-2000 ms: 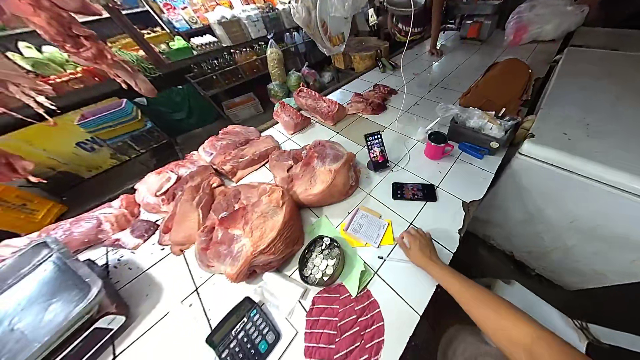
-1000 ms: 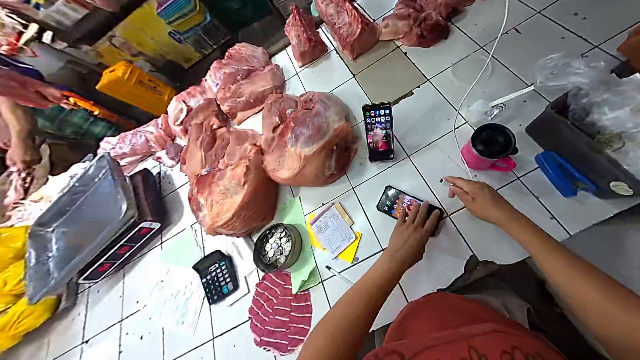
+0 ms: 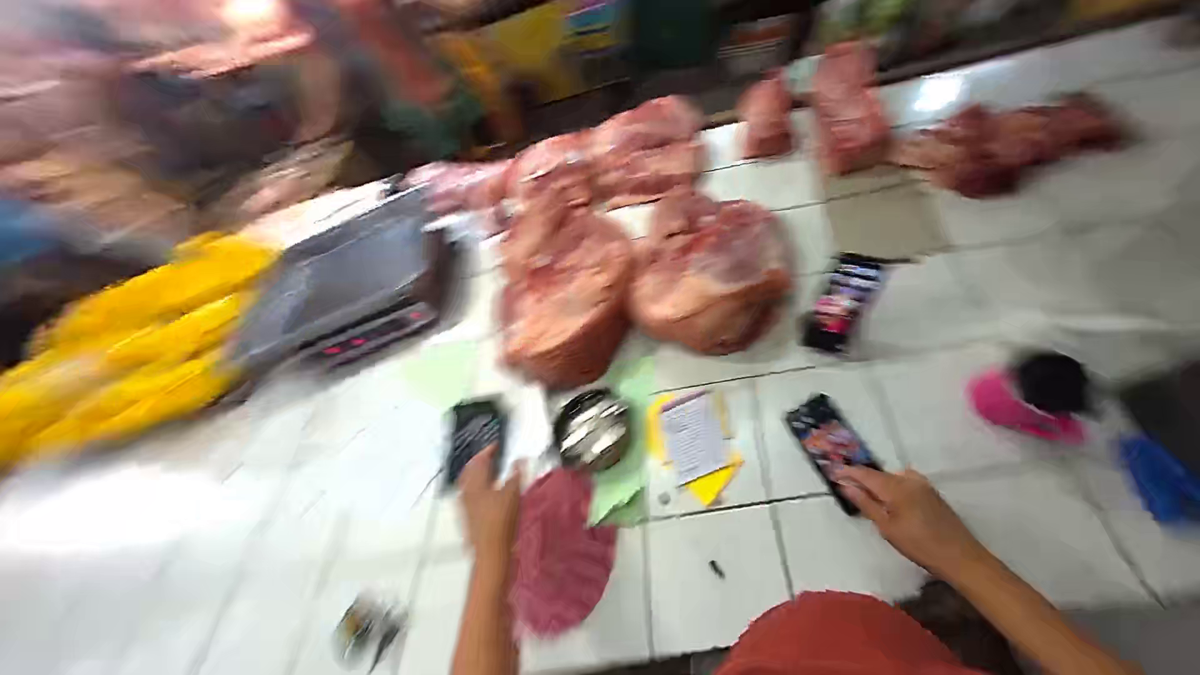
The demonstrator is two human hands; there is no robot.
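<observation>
On the right of the head view, my right hand [image 3: 900,511] touches the lower edge of a dark smartphone [image 3: 830,450] with a lit screen; blur hides whether the fingers grip it. My left hand [image 3: 489,497] is at the lower edge of a calculator [image 3: 475,436], its fingers blurred. Between the hands are a round bowl of coins [image 3: 592,429], a green sheet [image 3: 619,497], a written paper [image 3: 694,436] on yellow paper, and a red striped cloth [image 3: 564,553]. A second phone [image 3: 844,305] stands farther back.
Large cuts of raw meat [image 3: 567,291] lie across the white tiled counter [image 3: 703,581]. A weighing scale [image 3: 356,272] and yellow plastic bags [image 3: 141,337] are at left. At right are a pink mug [image 3: 1012,403] and a blue object [image 3: 1162,478]. People at the back left are blurred.
My left hand has moved left from the phone lying on the counter to the calculator. My right hand has come to that phone. The view has shifted strongly and blurred.
</observation>
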